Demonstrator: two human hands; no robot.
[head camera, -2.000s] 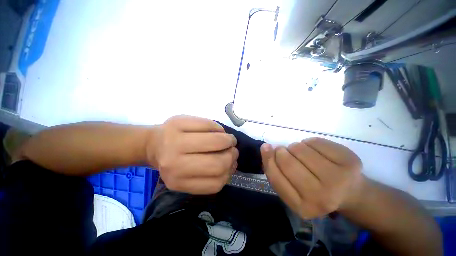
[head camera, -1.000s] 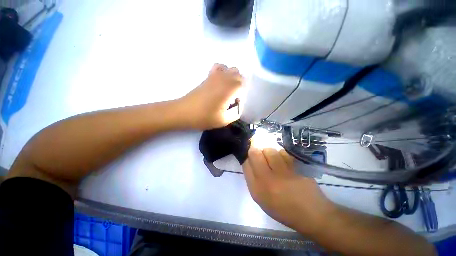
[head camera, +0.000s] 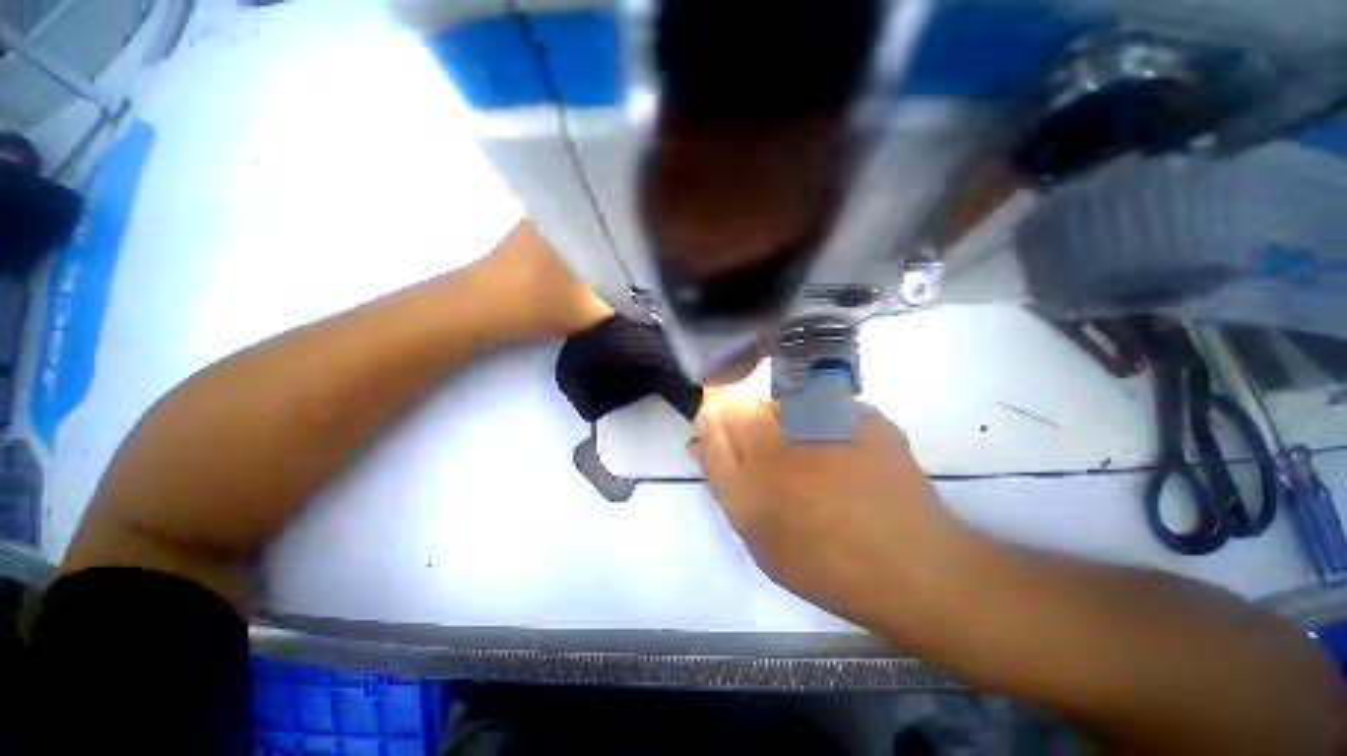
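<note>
A black fabric piece (head camera: 618, 366) lies on the white tabletop under the sewing machine head (head camera: 561, 163). My left hand (head camera: 544, 288) is at its far left side, partly hidden behind the machine head; its fingers cannot be seen. My right hand (head camera: 805, 473) holds the fabric's right end between the fingertips, beside the needle area. The needle and presser foot are hidden by the machine head. The grey cylindrical attachment (head camera: 817, 387) stands just above my right hand and covers part of it.
Black-handled scissors (head camera: 1208, 473) and a thin bluish-handled tool (head camera: 1312, 517) lie at the right. A ruler strip (head camera: 591, 662) runs along the table's front edge. A blue crate (head camera: 347, 712) is below at the left. A blue JACK strip (head camera: 86, 281) is at the far left.
The fabric has gone from between both hands near the lap to under the machine head. The view has since moved closer over the head, which now covers my left fingers.
</note>
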